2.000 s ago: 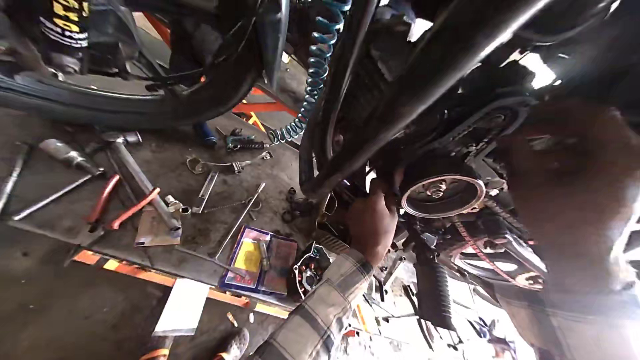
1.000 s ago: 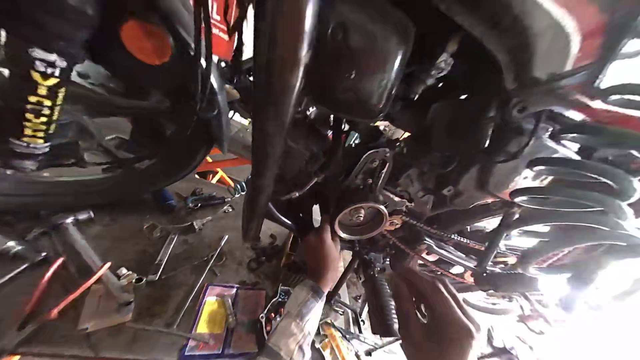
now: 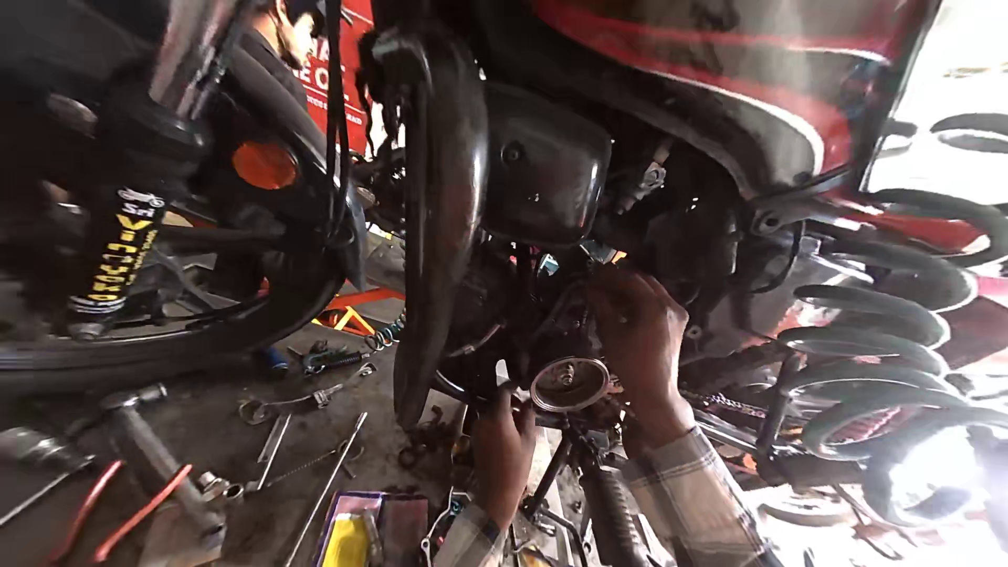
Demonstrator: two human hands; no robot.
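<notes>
A motorcycle engine with a round metal rotor or clutch drum [image 3: 570,384] is in the middle of the view. My left hand [image 3: 504,445] is at the drum's left lower side, its fingertips close to the engine's edge; whether it holds a part cannot be told. My right hand [image 3: 642,339] reaches over the engine case, right of and above the drum, with its fingers bent down and their tips in shadow. A black frame tube [image 3: 445,205] runs down left of the engine. Below the drum is a rubber footrest [image 3: 613,504].
A hammer [image 3: 161,457], red-handled pliers [image 3: 142,512], a long metal rod [image 3: 327,488] and a yellow and purple packet [image 3: 346,528] lie at lower left. The front wheel [image 3: 236,339] is at left. A large green coil [image 3: 874,354] hangs at right.
My right hand has moved up, from below and right of the drum to the engine case above it. My left hand stays beside the drum. The view has shifted.
</notes>
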